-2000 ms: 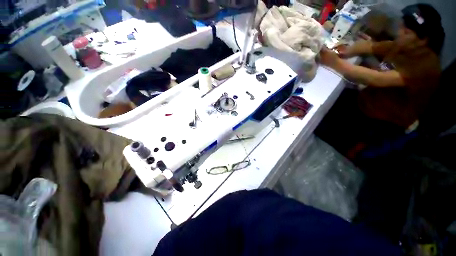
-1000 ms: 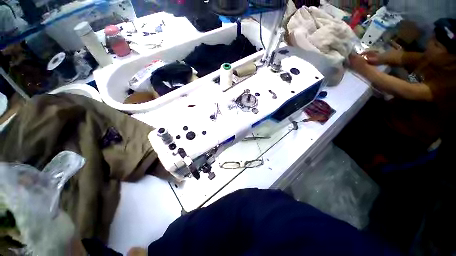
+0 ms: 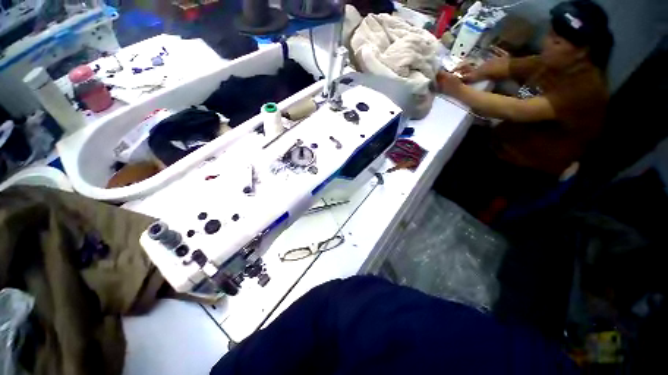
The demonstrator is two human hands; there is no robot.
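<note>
No hand of mine shows clearly. A dark blue sleeve or clothed limb of mine fills the bottom middle. A clear crinkled plastic bag (image 3: 13,322) is cut off by the left edge; what it holds is hidden. A white sewing machine (image 3: 271,183) with a blue stripe stands in front of me. A pair of glasses (image 3: 312,249) lies on the white table beside it. A large olive-brown garment (image 3: 80,256) lies heaped left of the machine.
Behind the machine is a white trough (image 3: 80,176) with black cloth (image 3: 253,95). A white thread cone (image 3: 272,119) stands by it. A pink-lidded container (image 3: 91,89) stands behind the trough. Another person (image 3: 546,102) works at right beside cream cloth (image 3: 395,47). Clear plastic (image 3: 454,253) hangs below the table edge.
The view has shifted, so the machine lies further left. The plastic bag, large at lower left a second ago, now shows only at the edge. A fingertip-like shape at the bottom has gone.
</note>
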